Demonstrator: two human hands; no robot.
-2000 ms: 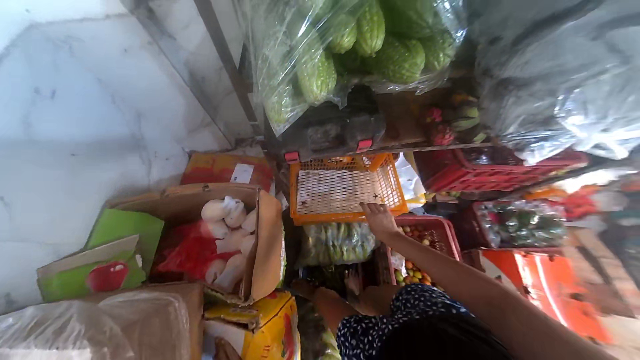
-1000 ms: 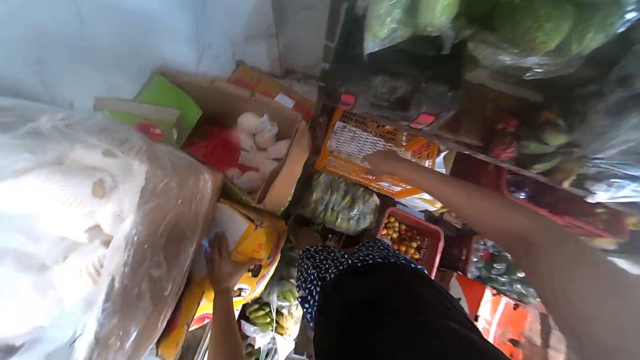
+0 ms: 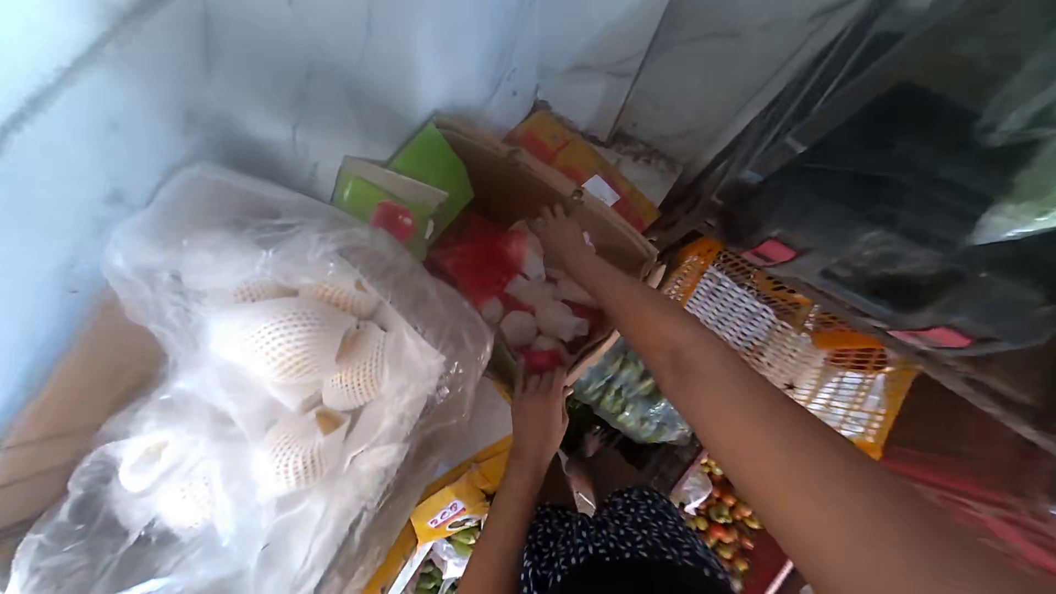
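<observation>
An open cardboard box with green flaps stands by the wall, holding several whitish wrapped round items and red wrapping. My right hand reaches into it, its fingers at the items near the far inner side; whether it grips one cannot be told. My left hand rests at the box's near edge, fingers over the rim beside a red piece; its grip is unclear. To the right of the box leans an orange plastic basket with a woven pale lining, and neither hand touches it.
At left, a clear plastic bag holds fruit in white foam nets. A bag of green produce lies between box and basket. Small red and green tomatoes sit low down, near a yellow package. A dark shelf overhangs at right.
My right hand has left the orange basket and moved into the cardboard box. My left hand has gone from the yellow package to the box's near edge. The view has swung left.
</observation>
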